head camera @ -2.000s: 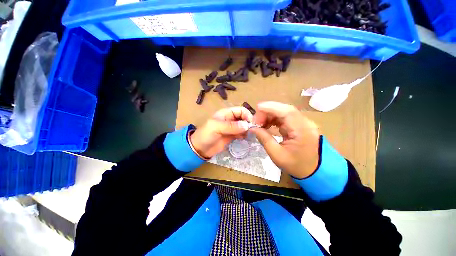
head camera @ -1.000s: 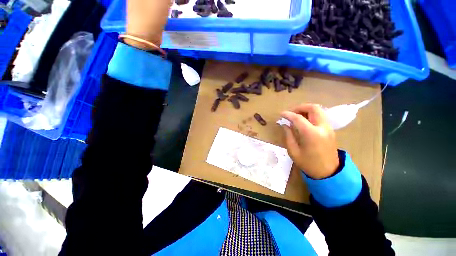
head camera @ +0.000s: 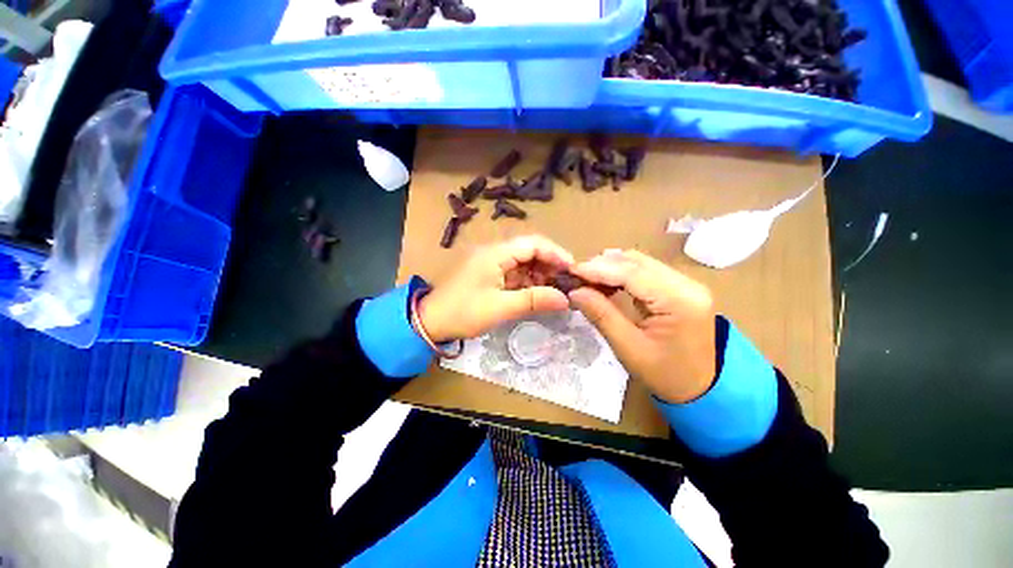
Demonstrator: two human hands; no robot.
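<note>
My left hand [head camera: 494, 293] and my right hand [head camera: 655, 316] meet over the cardboard mat [head camera: 722, 333]. Their fingertips pinch a small dark moulded part [head camera: 567, 282] between them. The printed paper sheet [head camera: 594, 385] lies below, partly hidden by my hands, with a small round pale spot [head camera: 533, 344] on it. Several dark parts [head camera: 537, 186] lie loose on the upper cardboard. The white squeeze bottle [head camera: 731, 239] lies on the right, its thin tip pointing up and right, with a tissue scrap [head camera: 681, 225] beside it.
A second white teardrop piece [head camera: 383, 165] and a few dark parts [head camera: 319, 235] lie on the dark green table at left. A labelled tray [head camera: 478, 75] and a heaped parts bin [head camera: 766, 108] stand at the back. A side bin [head camera: 167, 239] with a clear bag [head camera: 94, 211] stands left.
My left hand has come back from the upper-left tray to meet my right hand. The white scrap seen at my right fingertips is no longer visible there; a dark part is now held.
</note>
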